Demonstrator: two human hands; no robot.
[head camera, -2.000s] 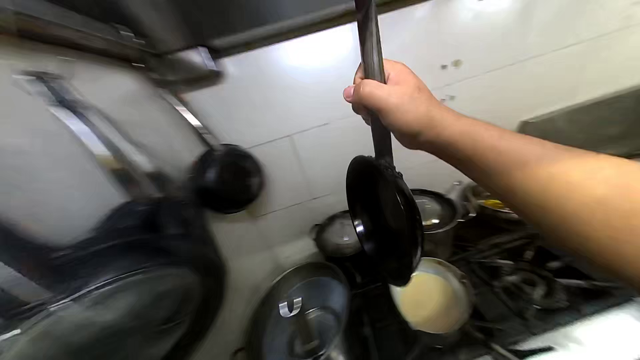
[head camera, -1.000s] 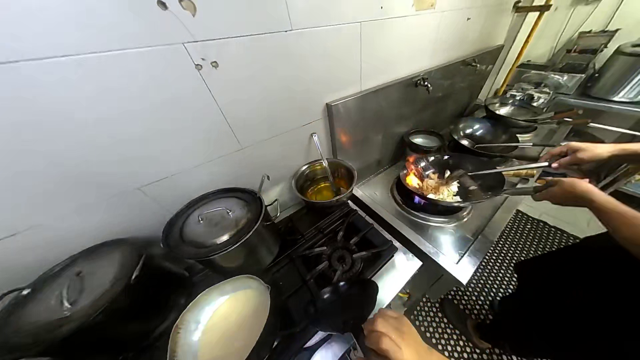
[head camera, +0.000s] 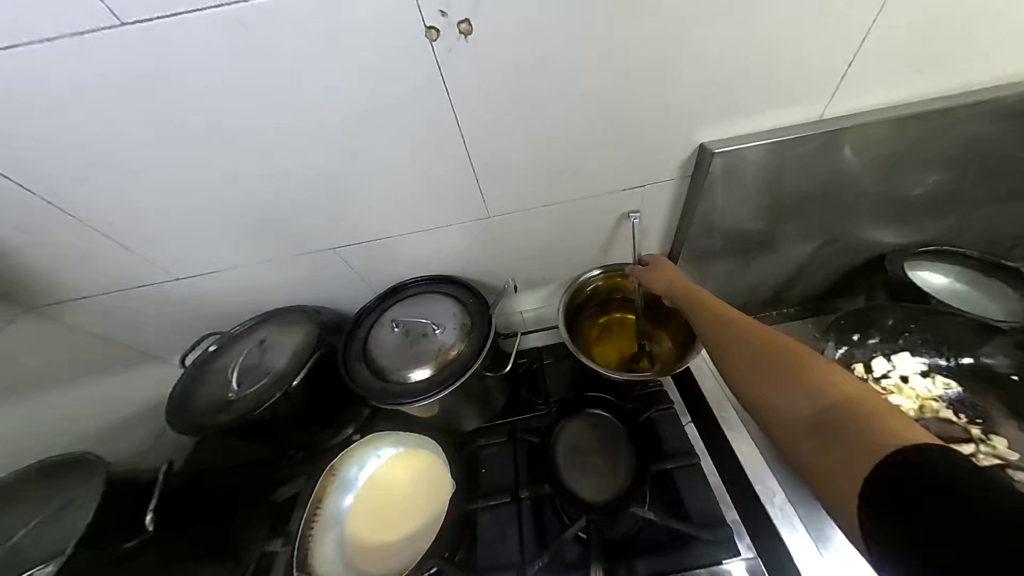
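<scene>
My right hand (head camera: 658, 276) reaches across the stove from the right and closes around the long metal handle of a ladle (head camera: 638, 320). The ladle's bowl rests in yellow oil inside a steel bowl (head camera: 570, 336) by the wall. In front of that bowl, a small black frying pan (head camera: 594, 456) sits on a burner grate, empty as far as I see. My left hand is outside the view.
A lidded pot (head camera: 420, 340) stands left of the oil, another lidded pot (head camera: 248, 368) farther left. A pan of pale batter-like liquid (head camera: 396, 504) is at the front. At right, a wok (head camera: 864, 328) holds food beside a steel splashback (head camera: 848, 200).
Two seconds ago a hand held a black pan up by its handle; now a small black pan rests on the burner. My right hand has moved to the ladle in the oil bowl.
</scene>
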